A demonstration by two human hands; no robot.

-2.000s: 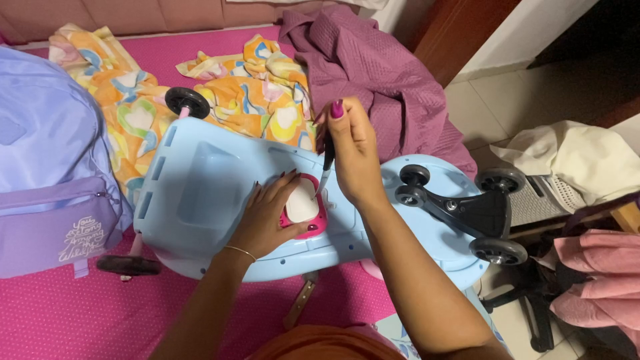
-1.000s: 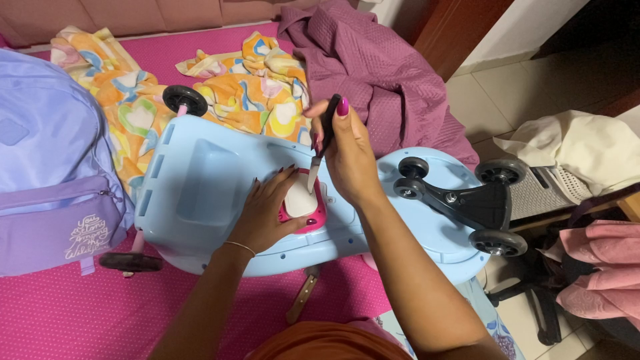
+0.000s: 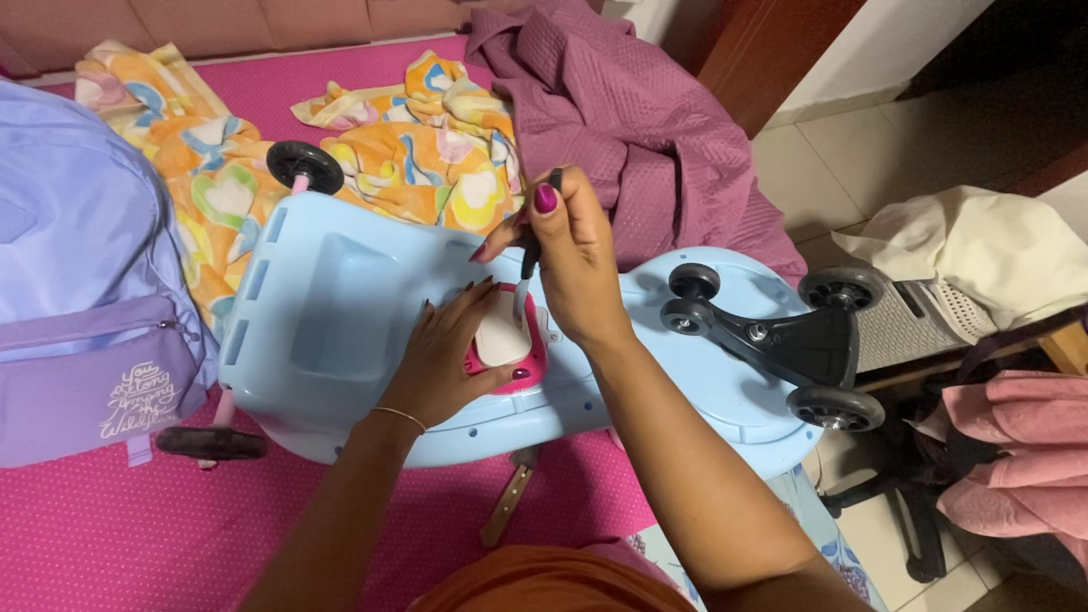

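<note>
A light blue plastic ride-on toy [image 3: 340,289] lies upside down on the bed, its black wheels showing. In its middle sits a pink and white plastic part [image 3: 504,336]. My left hand [image 3: 446,357] lies spread over the left side of this part, fingertips on its upper edge and thumb on its lower rim. My right hand [image 3: 574,255] grips a black-handled knife [image 3: 521,297] upright, its blade pointing down at the right edge of the white piece. Whether the tip is inside a gap cannot be told. A wooden-handled knife [image 3: 507,501] lies partly under the toy's near edge.
A lilac backpack [image 3: 85,255] stands at the left. Behind the toy lie an orange patterned blanket [image 3: 408,144] and a purple quilted cover [image 3: 595,102]. The toy's black wheel bracket [image 3: 765,340] sticks up at the right, near pink cloth [image 3: 1020,450] and cream cloth [image 3: 994,246].
My right hand keeps hold of the black-handled knife, whose angle has changed slightly. My left hand stays on the pink and white part.
</note>
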